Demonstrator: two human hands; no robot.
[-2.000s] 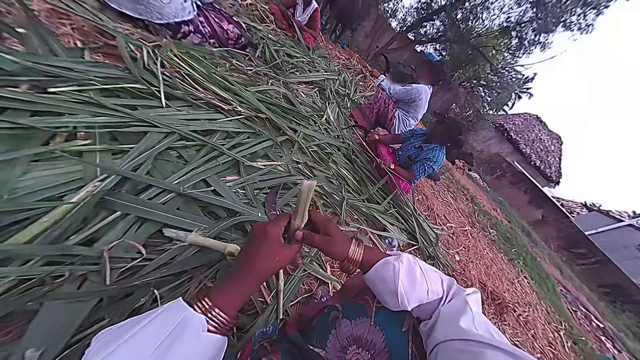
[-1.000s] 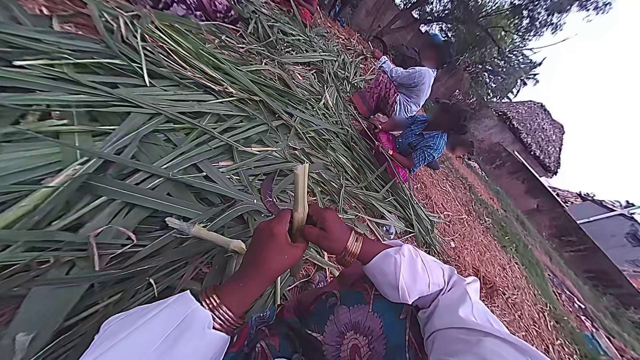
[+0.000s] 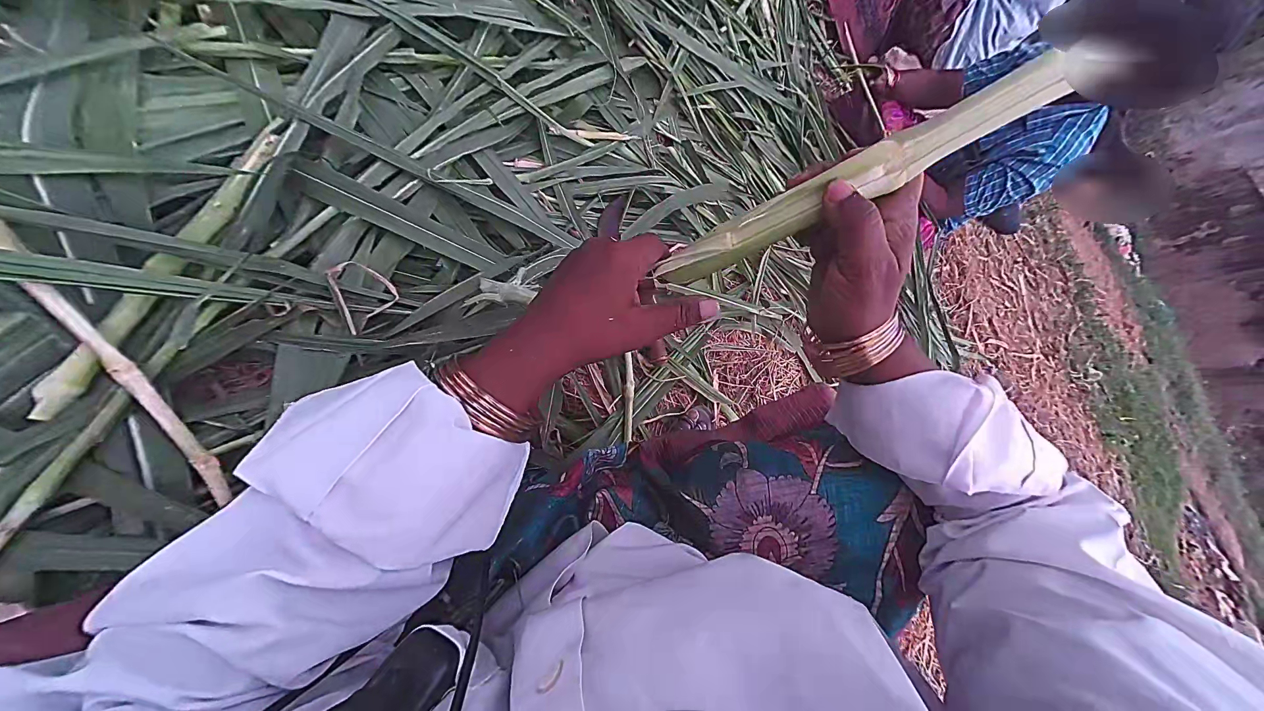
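Note:
A thick pale-green plant stalk (image 3: 770,222) slants up to the right in front of me. My right hand (image 3: 861,252), with gold-coloured bangles at the wrist, grips it around the middle. At its lower end is my left hand (image 3: 617,301), its thumb stretched out and its other fingers partly hidden. Whether those fingers hold the stalk end is unclear. Just above the left knuckles shows the dark tip of a curved blade (image 3: 612,217); its handle is hidden. Long green leaves (image 3: 395,217) lie beneath and beyond both hands.
More cut stalks (image 3: 197,227) and a thin dry stick (image 3: 128,370) lie among the leaves at left. A person in a blue checked garment (image 3: 1037,158) sits at upper right, beside another person. Dry straw (image 3: 1017,296) covers ground at right. Patterned cloth (image 3: 770,523) covers my lap.
My hands have moved apart, the right one now farther up the stalk. A much longer length of stalk shows, slanting right instead of standing upright. The view has tilted down.

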